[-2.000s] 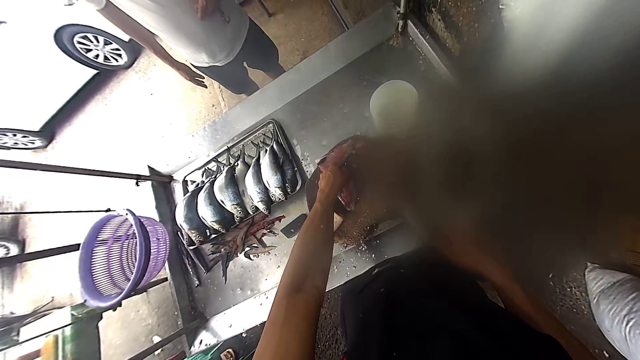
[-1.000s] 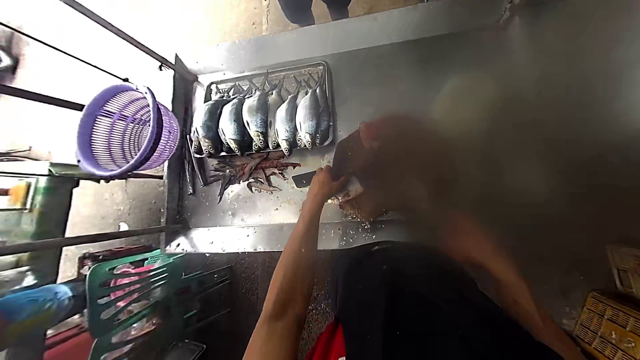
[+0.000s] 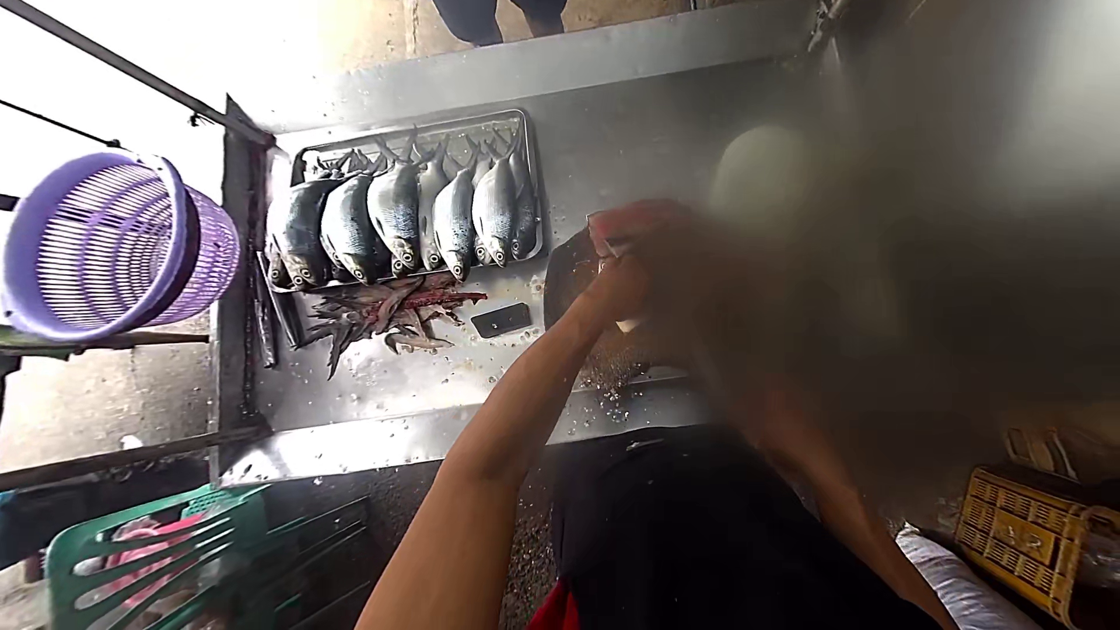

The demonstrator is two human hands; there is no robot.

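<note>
My left hand [image 3: 623, 287] is over a round dark chopping board [image 3: 569, 276], touching what looks like cut fish with red flesh [image 3: 634, 220]; its fingers are partly blurred. A dark smudge on the view hides my right hand, and only that forearm shows. Left of the board lies a flat dark rectangular object [image 3: 501, 320]. Beyond it is a heap of fish scraps [image 3: 394, 311], with fins and red strips. Several whole silvery fish [image 3: 395, 206] lie side by side in a metal tray [image 3: 535, 188], heads toward me.
The metal table has a raised front edge [image 3: 350, 451]. A purple plastic basket [image 3: 96, 245] hangs at the left. A pale round thing [image 3: 763, 175] stands behind the board. A green plastic chair [image 3: 149, 560] is lower left, a yellow crate [image 3: 1015, 534] lower right. A person's legs [image 3: 499, 17] show beyond the table.
The view has turned since two seconds ago. My left hand stays at the board; a second ago it was near the board's left side, and now it is farther over it, by the red flesh.
</note>
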